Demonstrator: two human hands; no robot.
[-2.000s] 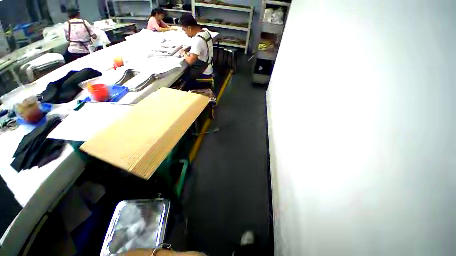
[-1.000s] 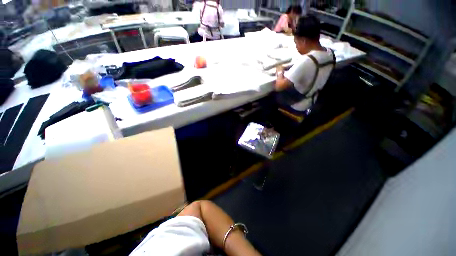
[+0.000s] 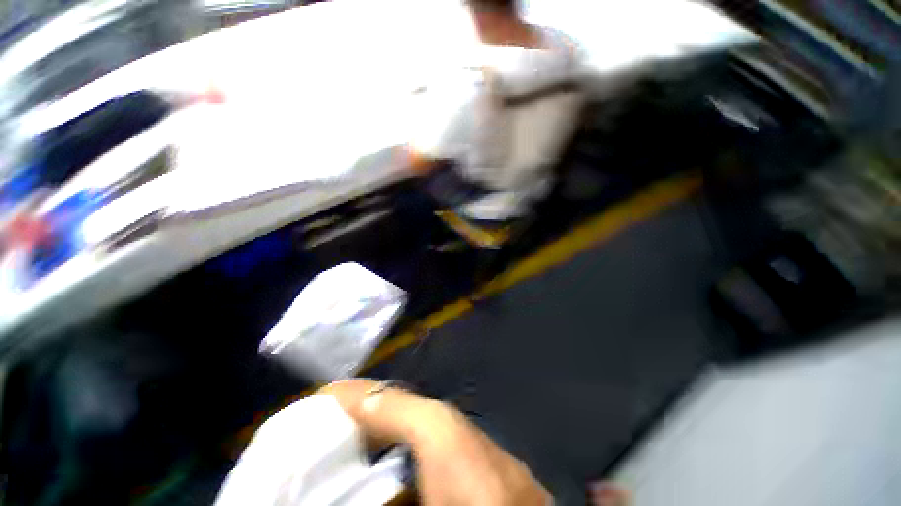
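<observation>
The view is strongly blurred. A bent bare arm (image 3: pixel 445 435) with a thin bracelet shows at the bottom centre, beside a white sleeve (image 3: pixel 296 445). It seems to be my left arm; its hand cannot be made out and nothing is clearly seen in it. A small skin-coloured patch (image 3: pixel 610 493) at the bottom edge, right of the arm, may be part of my right hand, mostly cut off. Nearest in front is a stool (image 3: pixel 341 316) with a shiny silver-white top, just above my arm.
A long white table (image 3: pixel 296 119) runs across the upper left, with blurred red, blue and black things at its left end. A person in a white top (image 3: pixel 524 119) sits at its near side. A yellow line (image 3: pixel 593 232) crosses the dark floor. A pale surface (image 3: pixel 780 435) fills the lower right.
The view has swung right and forward. The cardboard box has left the picture, and the stool and seated person now appear further left. The arm remains at the bottom, and the skin-coloured patch has appeared.
</observation>
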